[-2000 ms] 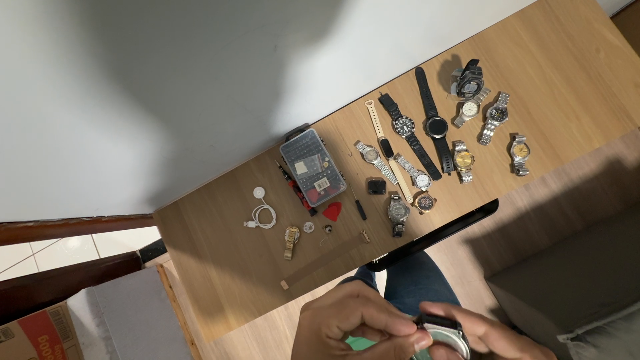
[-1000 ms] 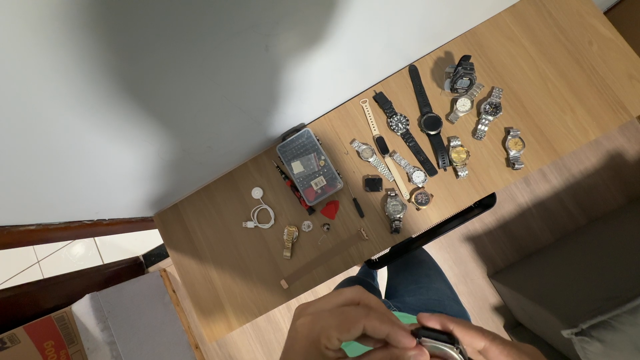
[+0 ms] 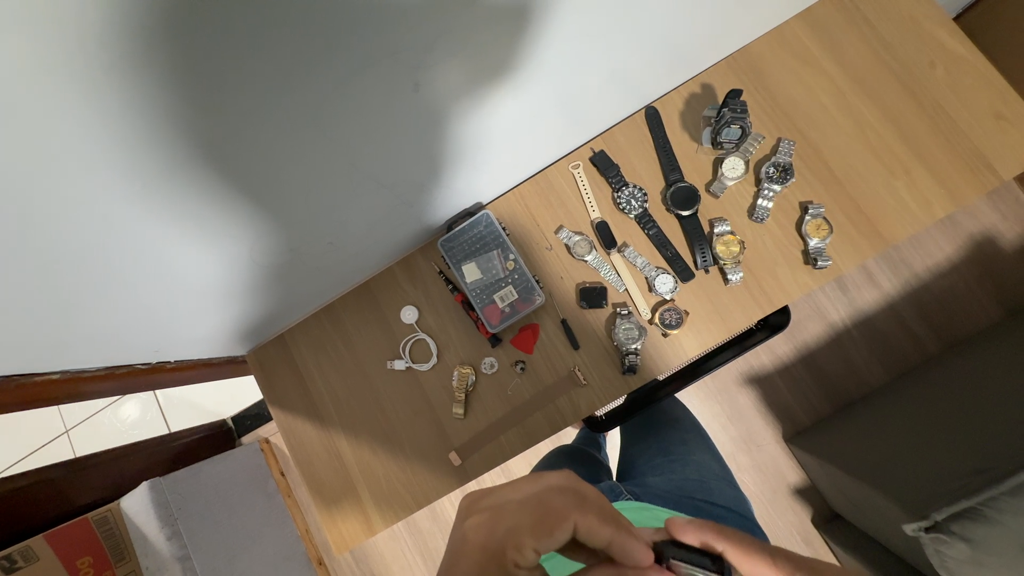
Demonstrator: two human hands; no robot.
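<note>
At the bottom edge, over my lap, my left hand [image 3: 544, 524] and my right hand [image 3: 736, 548] hold a small dark object [image 3: 690, 558] between their fingers; it looks like a watch case, cut off by the frame. On the wooden table lie wristwatches with metal bracelets, such as a gold-tone watch [image 3: 462, 388], a silver digital watch [image 3: 629, 332] and a gold-dialled watch [image 3: 727, 250]. A black-strapped smartwatch [image 3: 682, 198] and a fitness band with a beige strap [image 3: 606, 234] lie among them. A small screwdriver [image 3: 569, 330] rests beside red plastic picks [image 3: 526, 339].
A clear-lidded plastic case [image 3: 491, 272] stands near the wall, with a red and black tool [image 3: 468, 308] beside it. A white charging cable [image 3: 418, 350] is coiled at the left. A black tray-like edge [image 3: 688, 372] juts from the table's front. A grey sofa [image 3: 920, 424] is at the right.
Both hands and the held object have sunk lower in the view, so less of the object shows now. The things on the table have not plainly moved.
</note>
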